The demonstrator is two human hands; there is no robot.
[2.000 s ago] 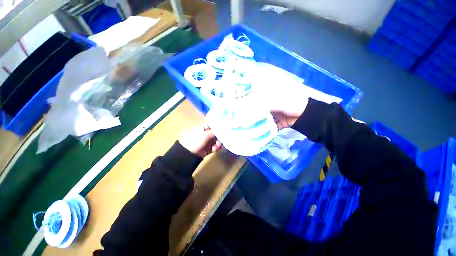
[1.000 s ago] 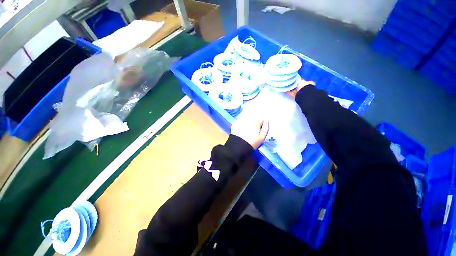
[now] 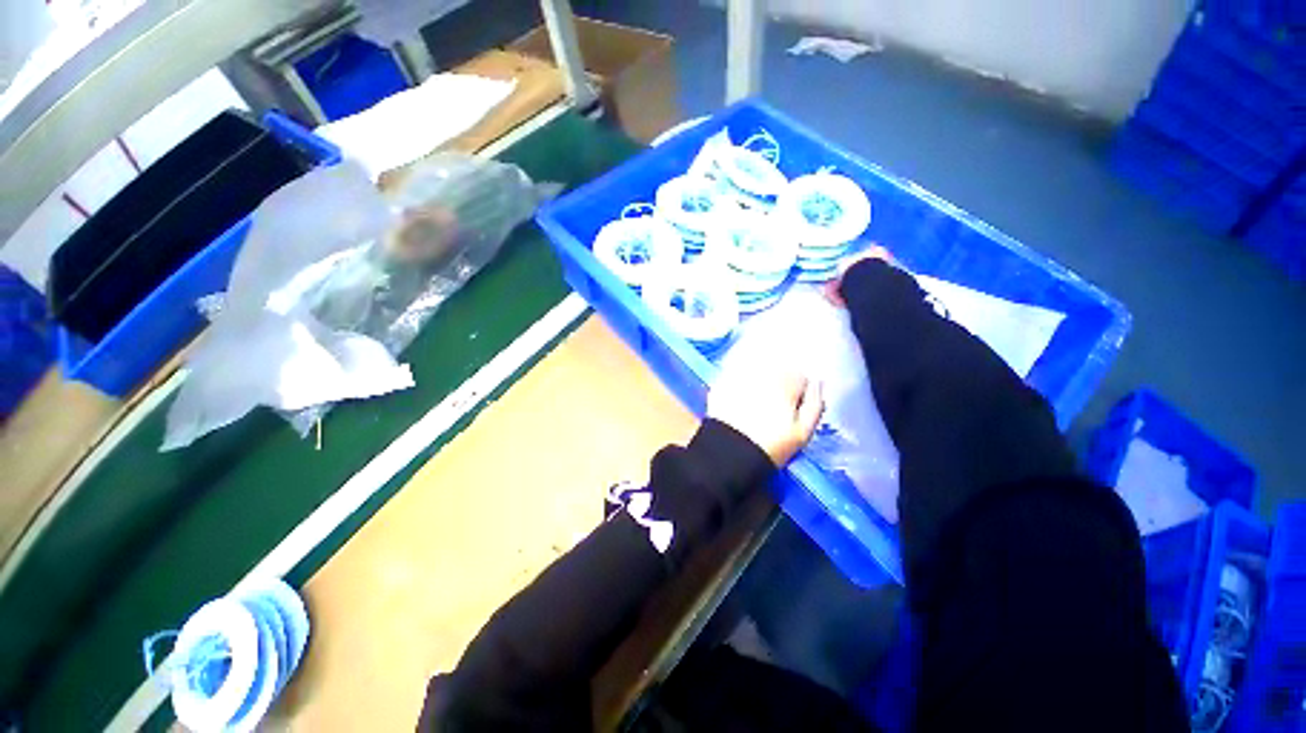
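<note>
Several stacks of white reels (image 3: 692, 304) with pale-blue cord in their centres stand together in the left part of the blue tote (image 3: 652, 332). Another reel stack (image 3: 825, 211) stands upright at their right. My right hand (image 3: 859, 269) is at the near side of that stack, mostly hidden by its sleeve; its grip cannot be made out. My left hand (image 3: 774, 401) is over the white liner sheet (image 3: 848, 415) at the tote's near edge, overexposed, so I cannot tell whether it holds the sheet. One reel stack (image 3: 229, 662) lies tilted at the bench's lower left.
Tan cardboard (image 3: 501, 458) covers the bench. A green belt (image 3: 86, 573) runs beside it behind a white rail, with a crumpled clear plastic bag (image 3: 430, 265) on it. A black-filled blue tote (image 3: 115, 344) stands at the far left. More blue bins (image 3: 1132, 487) are at the right.
The reels between my hands have gone into the tote, where a stack now stands at the right of the others. My right hand has moved to that stack, my left over the liner.
</note>
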